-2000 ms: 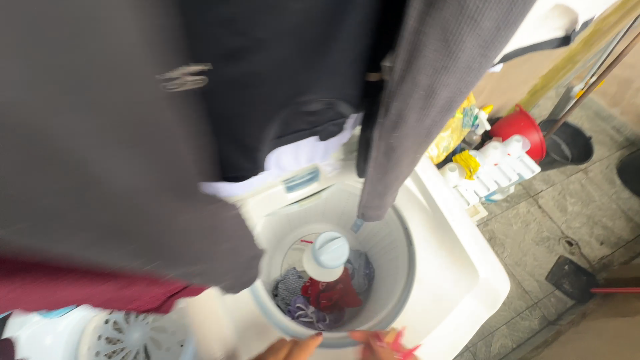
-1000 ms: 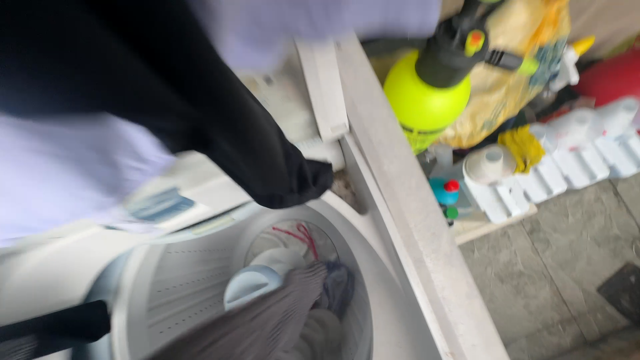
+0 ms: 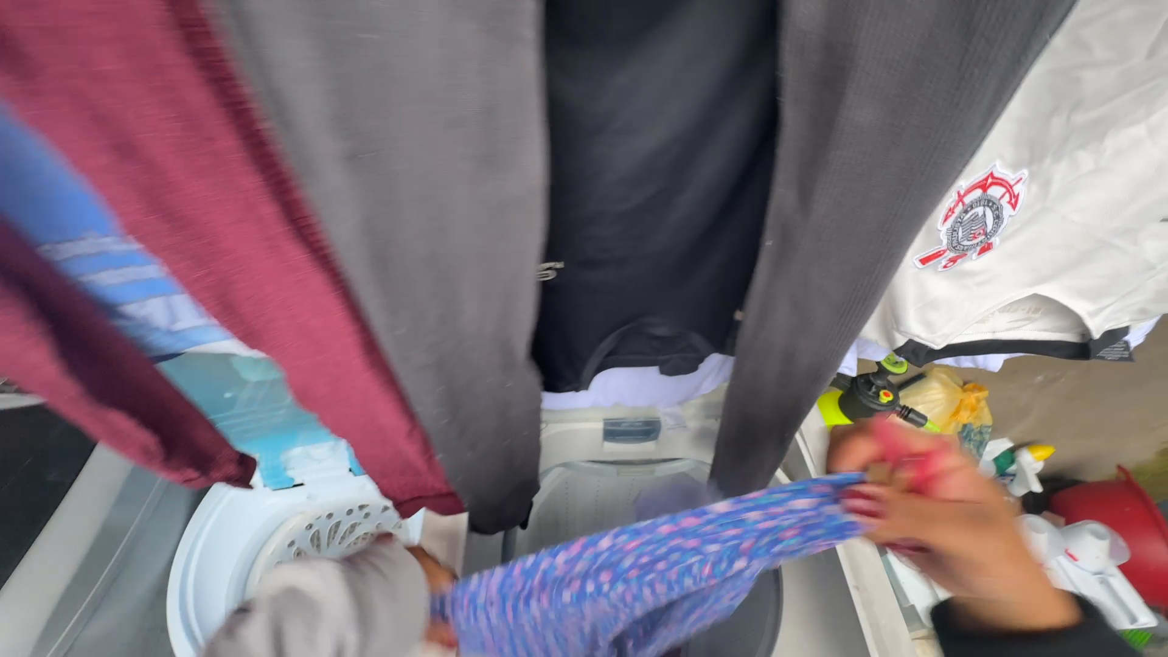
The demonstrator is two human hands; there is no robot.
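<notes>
A blue garment with pink and white flecks [image 3: 657,566] is stretched between both hands over the washing machine tub [image 3: 584,502]. My right hand [image 3: 949,511], below a black cuff, grips its upper right end; a blurred pink-red thing is also at these fingers. At the lower left, my left hand [image 3: 436,593] holds the other end, mostly covered by a grey cloth [image 3: 338,598]. Inside the tub a bluish-purple blur is visible, and the garment hides much of the opening.
Maroon [image 3: 237,274], grey [image 3: 411,228] and black [image 3: 657,182] garments hang in front, beside a white shirt [image 3: 1049,210]. A light-blue perforated lid [image 3: 328,534] lies left of the tub. Right of the machine are a yellow-green sprayer [image 3: 867,397], white bottles [image 3: 1086,547] and a red bucket [image 3: 1113,520].
The flecked blue garment and both hands have come into view above the tub. The view has shifted, showing more of the hanging clothes.
</notes>
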